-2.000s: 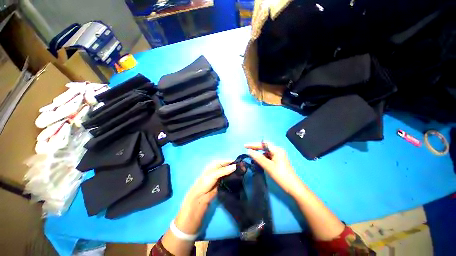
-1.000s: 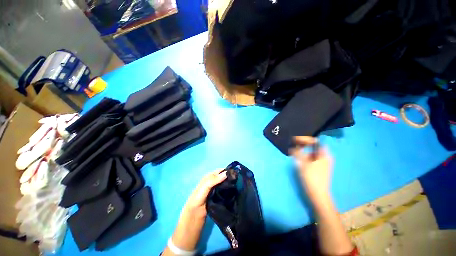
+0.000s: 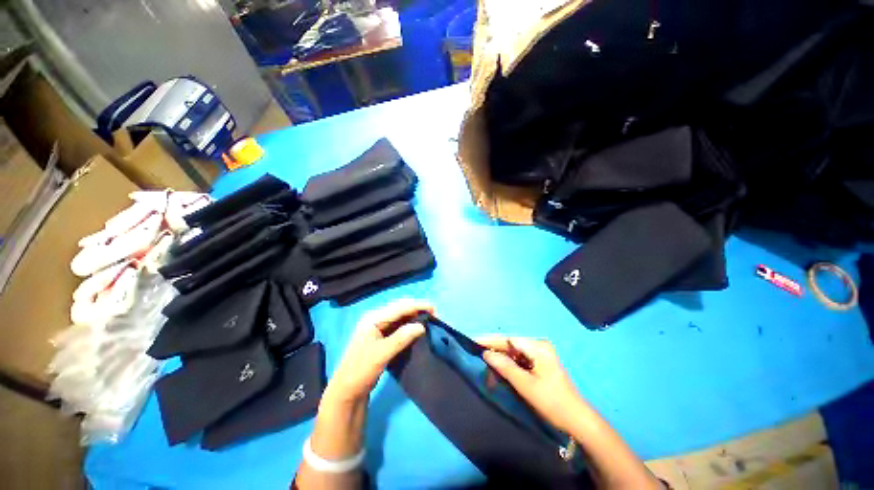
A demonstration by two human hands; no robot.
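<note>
A black fabric pouch (image 3: 455, 407) lies between my hands at the bottom middle, its long opening spread and a bluish inside showing. My left hand (image 3: 369, 359) pinches its upper left end between thumb and fingers. My right hand (image 3: 537, 373) pinches the right edge of the opening. A small reddish-brown and dark tool, seemingly thread snips (image 3: 518, 356), shows partly among the fingers of my right hand. A small pale mark, perhaps a logo or zip pull, shows near my right wrist.
Stacked black pouches (image 3: 369, 230) and flatter ones (image 3: 216, 388) stand at left. Plastic bags (image 3: 110, 359) and white pieces (image 3: 129, 239) lie beyond. A carton (image 3: 476, 158) spills black pouches (image 3: 637, 263) at right, near a pink-red stick (image 3: 779, 279) and tape ring (image 3: 832, 286).
My right hand has come back from beside the pouch heap to the held pouch and now grips its edge. The pouch has turned and its opening is spread lengthwise. The camera view has shifted.
</note>
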